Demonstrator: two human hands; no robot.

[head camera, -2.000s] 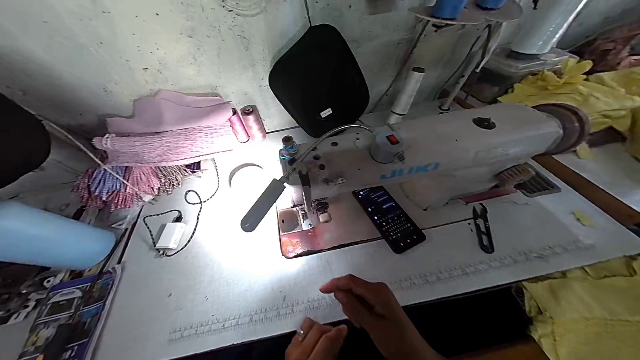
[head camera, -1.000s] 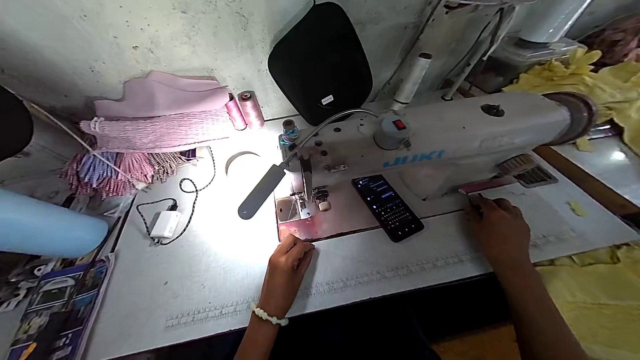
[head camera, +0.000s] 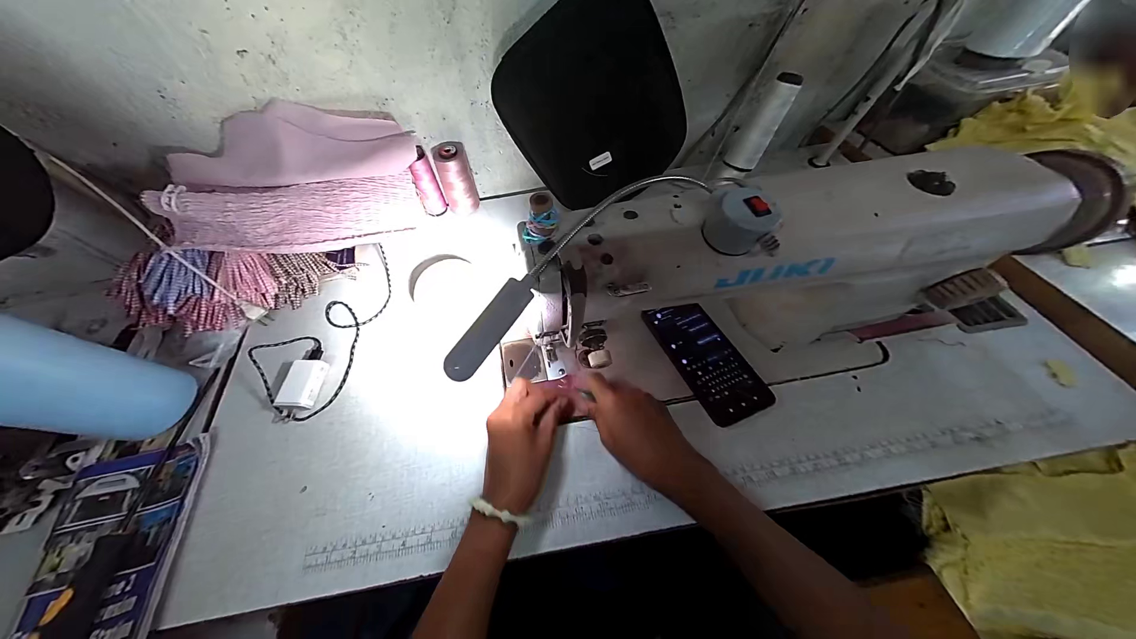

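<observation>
Under the needle area of a white Juki sewing machine [head camera: 816, 240], my left hand [head camera: 519, 426] and my right hand [head camera: 635, 426] are close together with bent fingers. A pinkish surface [head camera: 568, 387] shows between the fingertips; whether it is cloth or the machine bed is unclear. Something small and dark lies at the right fingertips, mostly hidden. The presser foot [head camera: 552, 359] is just beyond my hands. A lit gooseneck lamp with a grey handle-like part [head camera: 490, 328] hangs left of the needle. A phone [head camera: 707, 364] with a lit screen lies right of my hands.
At the back left are pink thread spools [head camera: 456, 177], pink fabric [head camera: 293, 146] and tasselled cords [head camera: 209, 288]. A white charger [head camera: 302, 384] with a cord lies left. A measuring scale [head camera: 586, 508] runs along the front edge. Yellow cloth [head camera: 1038, 541] is at the lower right.
My right hand has moved left from beside the machine's right part to the needle area, near my left hand. The black thread snips seen at right in the first frame no longer show there.
</observation>
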